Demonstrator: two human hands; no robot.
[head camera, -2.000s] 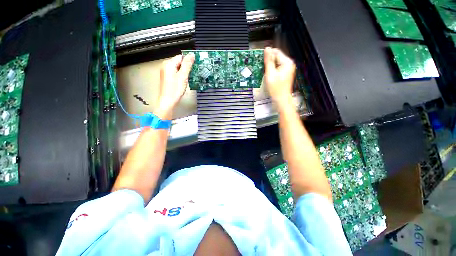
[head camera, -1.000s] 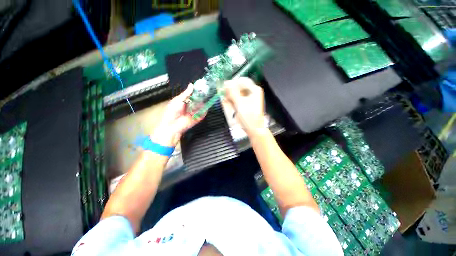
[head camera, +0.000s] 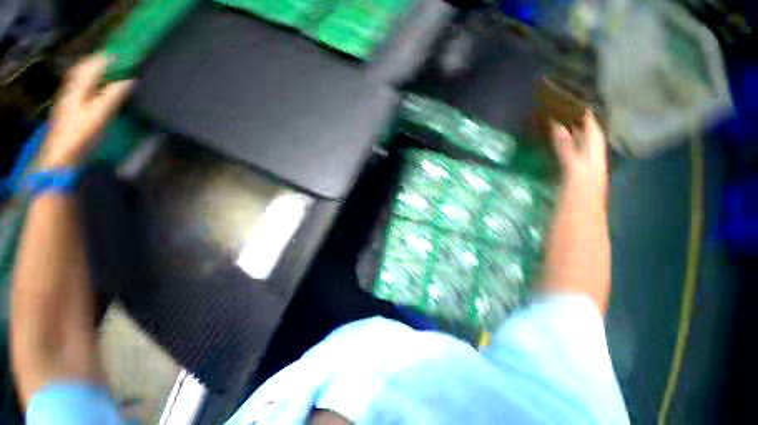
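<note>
The view is blurred. My left hand (head camera: 87, 108), with a blue wrist strap (head camera: 51, 180), is at the upper left, closed on a green circuit board (head camera: 148, 37). The board is tilted, its plainer green face showing, and the frame's top edge cuts it off. My right hand (head camera: 582, 145) is at the right, by the brown cardboard box (head camera: 558, 104). Its fingertips are blurred, and I cannot tell if it holds anything.
A black divider sheet (head camera: 266, 104) bears plain green boards (head camera: 337, 23) at the top. Component-side-up boards (head camera: 461, 232) lie in rows between my arms. The ribbed black pad (head camera: 199, 311) lies at lower left near a silver rail (head camera: 273, 236). A whitish bag (head camera: 661, 79) is at upper right.
The view has swung to the right. My hands have moved far apart: the left still has the board, and the right has left it and moved to the box.
</note>
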